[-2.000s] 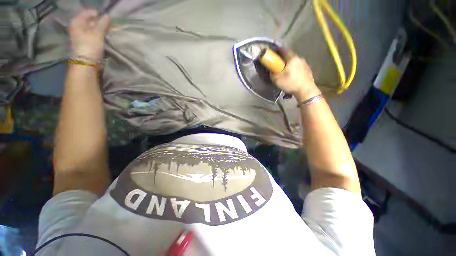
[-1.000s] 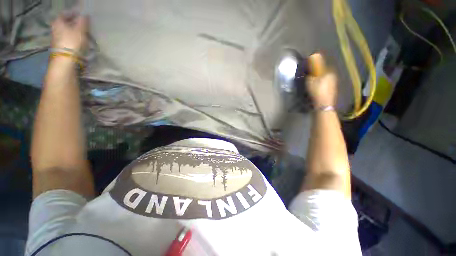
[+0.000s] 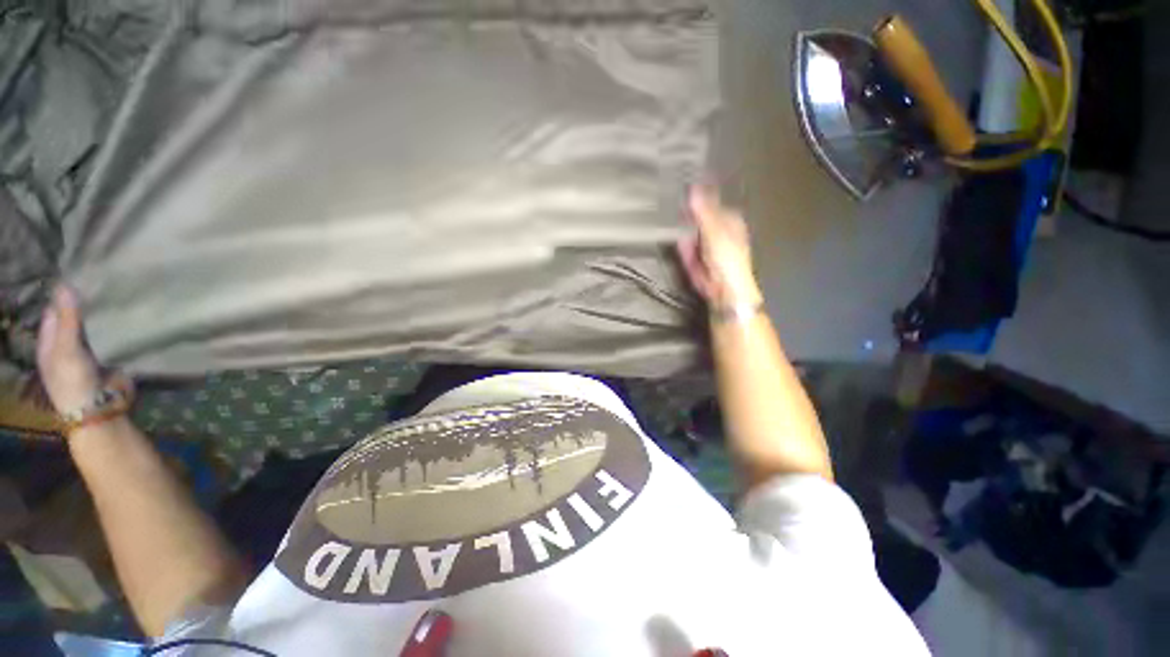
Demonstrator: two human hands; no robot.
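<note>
A wide grey-beige garment piece (image 3: 385,180) lies over the ironing table, with creases near its right edge and crumpled folds at the far left. My left hand (image 3: 64,353) holds its near left corner, fingers partly hidden by the cloth. My right hand (image 3: 719,257) is at its right edge with the cloth between thumb and fingers. The silver iron (image 3: 847,109) with an orange-tan handle (image 3: 924,84) rests on the table to the right, touched by neither hand.
The blue-grey table cover (image 3: 783,244) shows right of the cloth. A yellow hose (image 3: 1059,77) runs from the iron to the upper right. Dark and blue cloth (image 3: 988,257) hangs at the table's right end. A dark heap (image 3: 1039,488) lies lower right. Green patterned material (image 3: 282,404) shows below the garment.
My right hand has let go of the iron, which now stands farther right, and has taken the garment's right edge. My left hand has moved down and left. The garment lies flatter, its right edge straighter.
</note>
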